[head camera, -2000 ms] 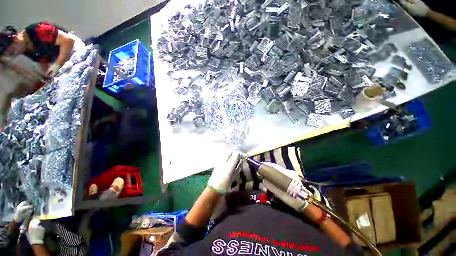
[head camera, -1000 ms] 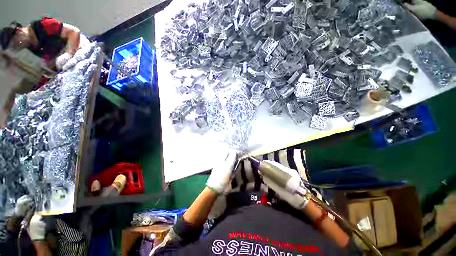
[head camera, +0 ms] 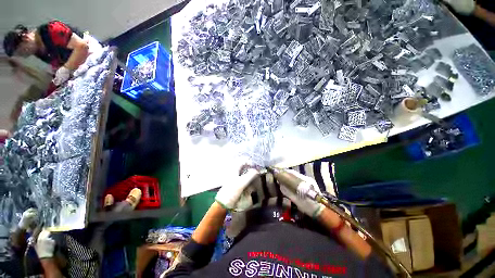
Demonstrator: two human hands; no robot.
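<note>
My right hand (head camera: 306, 194), in a white glove, is closed around a silver cylindrical hand tool (head camera: 289, 180) with its narrow tip pointing at my left hand. A yellowish-brown hose (head camera: 374, 241) runs from its rear. My left hand (head camera: 237, 188), also in a white glove, is at the table's front edge with its fingers drawn together around a small part (head camera: 248, 168), mostly hidden. Small bright pieces (head camera: 252, 122) lie on the table just beyond my hands. A large heap of dark-grey metal parts (head camera: 304, 59) spreads behind them.
The white table (head camera: 209, 168) has a tan roll (head camera: 408, 106) near its right edge. Blue crates (head camera: 145, 69) stand on the floor at both sides. A red crate (head camera: 145, 191) is at left, cardboard boxes (head camera: 404, 241) at lower right. Other people's gloved hands show at a left table and upper right.
The tool has drawn nearer to my left hand and lies at a slightly different tilt. My left hand has shifted slightly left and turned. The view has moved a little.
</note>
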